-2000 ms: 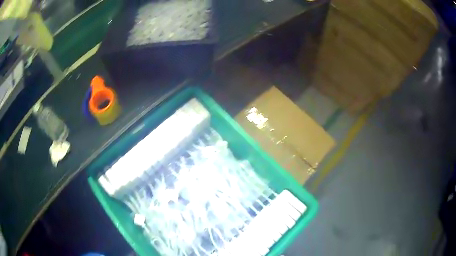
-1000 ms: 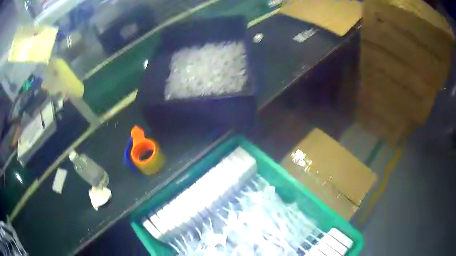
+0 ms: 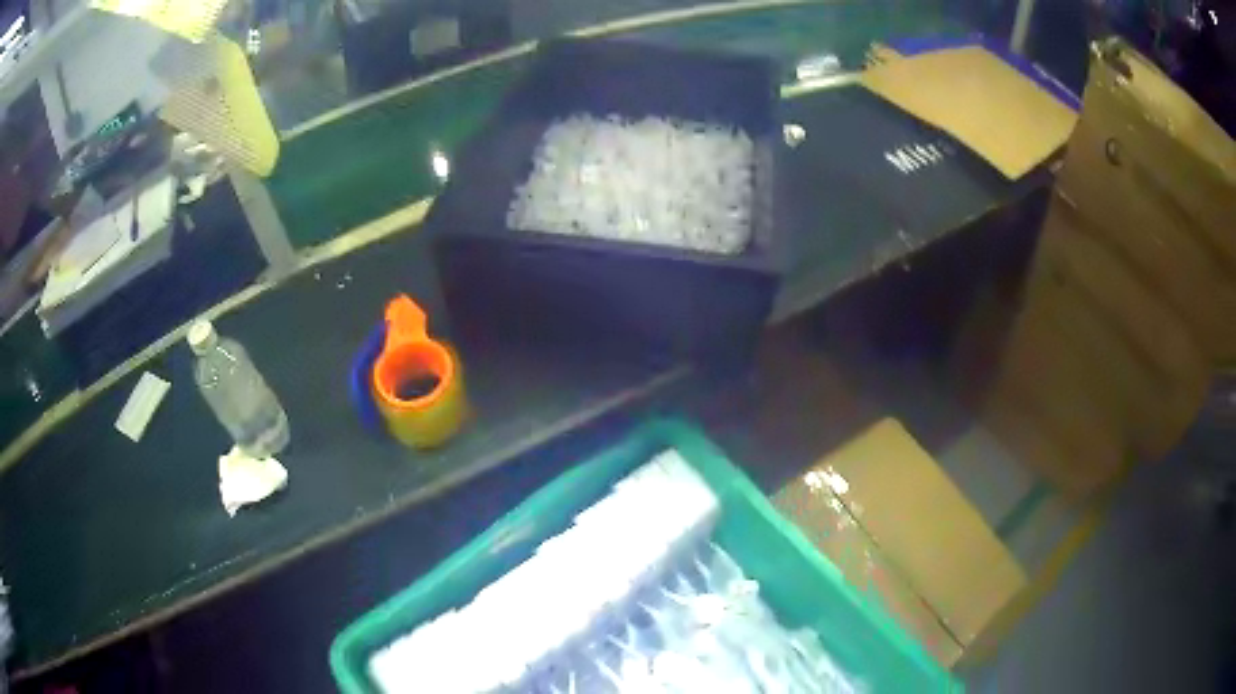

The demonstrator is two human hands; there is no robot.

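No hand shows in the head view. A green tote lies nearest in front of me, cut off by the bottom edge. White units stand in a tight row along its left side, and their wrapped cables fill the part beside them. On the dark bench a clear bottle with a white cap stands upright, with a crumpled white cloth at its base. A small white slip lies left of the bottle.
An orange and blue tape dispenser stands on the bench. A black bin behind it holds many small clear-white pieces. A taped carton is right of the tote, with larger brown cartons behind. Papers lie at far left.
The view has tilted up and shifted, so the tote now sits lower and is more cut off, while more of the bench, black bin and background shows. No object has clearly moved.
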